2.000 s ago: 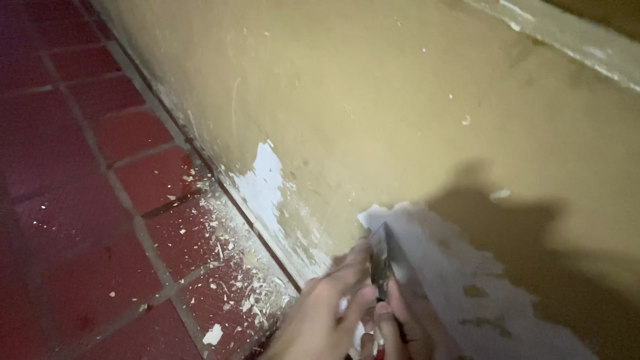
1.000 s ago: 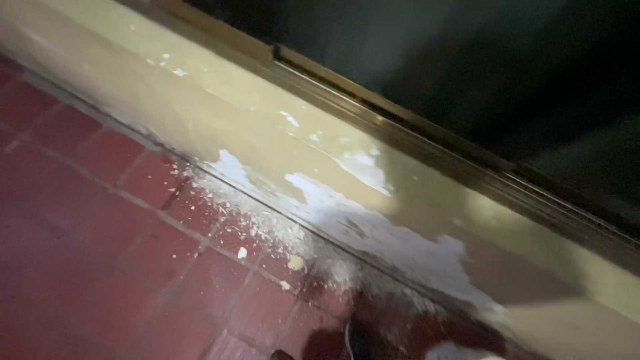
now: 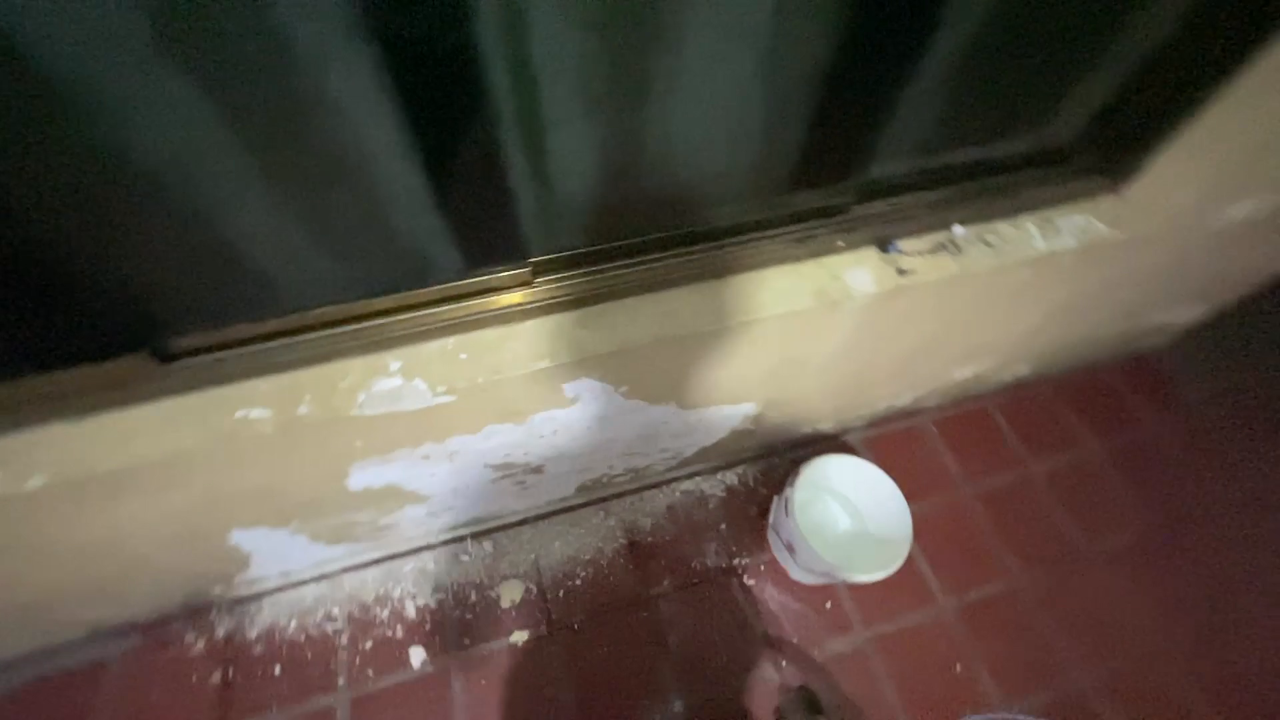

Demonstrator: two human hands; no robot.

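Neither my left hand nor my right hand can be made out in the head view. A low yellow wall (image 3: 860,370) runs across the middle, with a large, jagged white patch (image 3: 560,450) where paint is off. Smaller bare spots (image 3: 395,393) lie above it. White flakes and dust (image 3: 390,600) cover the floor along the wall's foot. A white bucket (image 3: 850,520) stands on the floor close to the wall, right of the patch. At the bottom edge there is a dim, blurred shape (image 3: 790,690) that I cannot identify.
Above the ledge (image 3: 640,320) are a metal window frame (image 3: 520,285) and dark glass with curtain-like folds behind it. More chipped paint (image 3: 1000,242) shows on the ledge at right. Red floor tiles (image 3: 1010,540) extend along the wall, partly in shadow.
Both hands, seen earlier with a scraper against the wall, are out of view. The view has swung widely, bringing the window and the white bucket into sight.
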